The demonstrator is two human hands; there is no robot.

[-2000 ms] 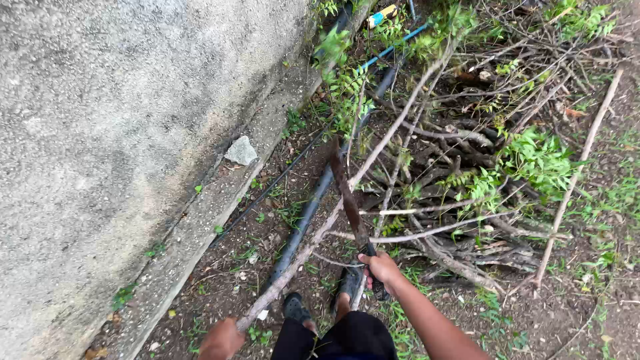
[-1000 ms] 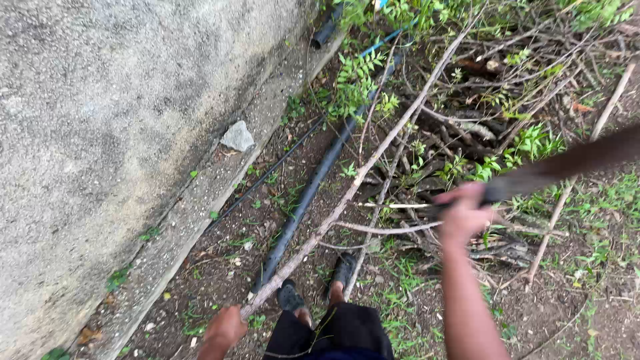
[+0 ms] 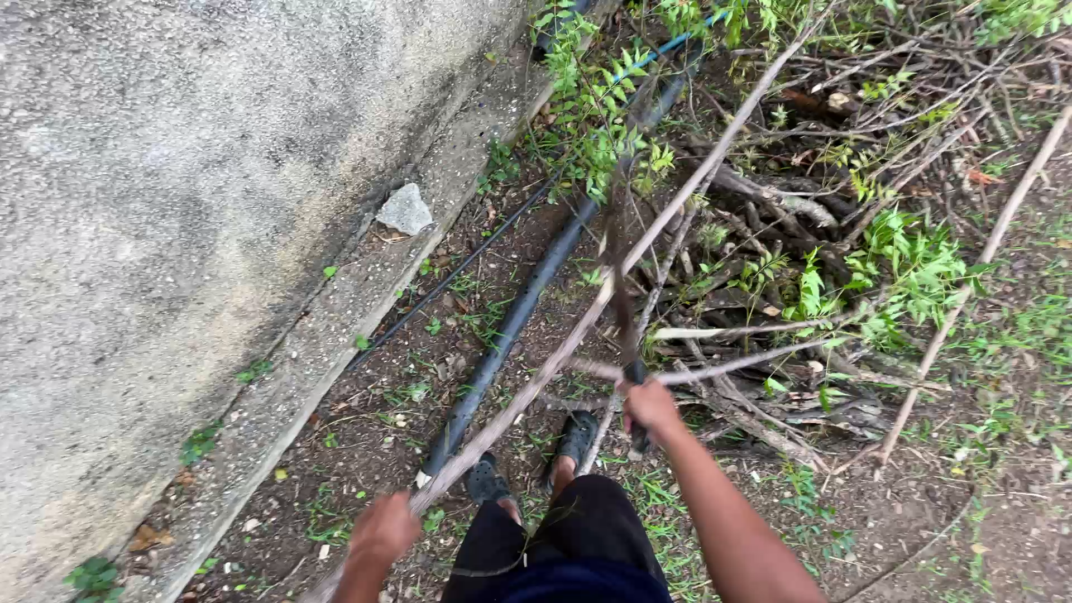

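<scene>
A long cut tree branch [image 3: 544, 373] slants up and to the right across the view, and my left hand [image 3: 387, 523] is closed around its lower end. My right hand [image 3: 651, 408] grips the black handle of a machete. Its dark, rust-brown blade [image 3: 621, 293] is blurred and points up the view, lying across the branch where pale wood shows. A thinner side shoot [image 3: 737, 363] passes near the right hand. Green leaves hide part of the ground near the blade's far end.
A rough concrete wall [image 3: 184, 184] with a ledge [image 3: 335, 347] runs along the left, a loose stone [image 3: 405, 209] on it. A black pipe [image 3: 511, 327] lies beside my clogs [image 3: 488, 480]. Piled cut branches [image 3: 787, 209] and a long bare stick [image 3: 938, 343] lie at right.
A second ago the machete was swung out to the right, its blade away from the branch; now it is back across the branch. My left hand has kept its hold on the branch.
</scene>
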